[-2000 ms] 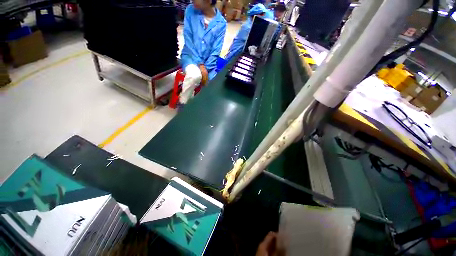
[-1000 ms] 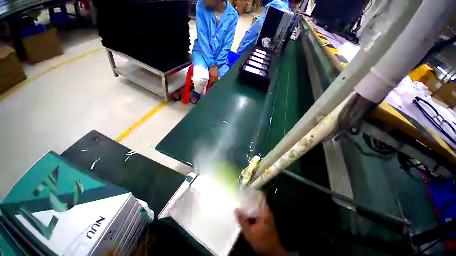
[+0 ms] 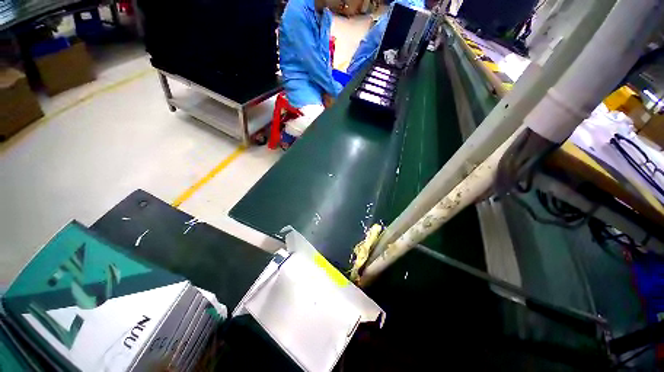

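An open white carton (image 3: 302, 305) lies tilted at the lower middle, its plain inside facing up. Its raised flap carries a yellow-green strip (image 3: 331, 270) and has small ears at the ends. A stack of teal and white NUU cartons (image 3: 98, 309) leans at the lower left, grey-white spines facing right. My right hand is not in view. A dim brownish patch (image 3: 207, 356) shows at the bottom edge beside the stack. It may be part of my left hand, but its state cannot be made out.
A pale post (image 3: 451, 196) slants up just right of the carton. A green bench surface (image 3: 313, 182) with white slivers runs ahead to a black tray (image 3: 375, 91) of pale pieces. A person in a blue smock (image 3: 306, 51) sits beyond. A cart (image 3: 207, 109) stands at the left.
The white carton has replaced the closed carton seen beside the stack. My right hand, over the carton's right side a second ago, has left the view. The flap now stands sharp and still.
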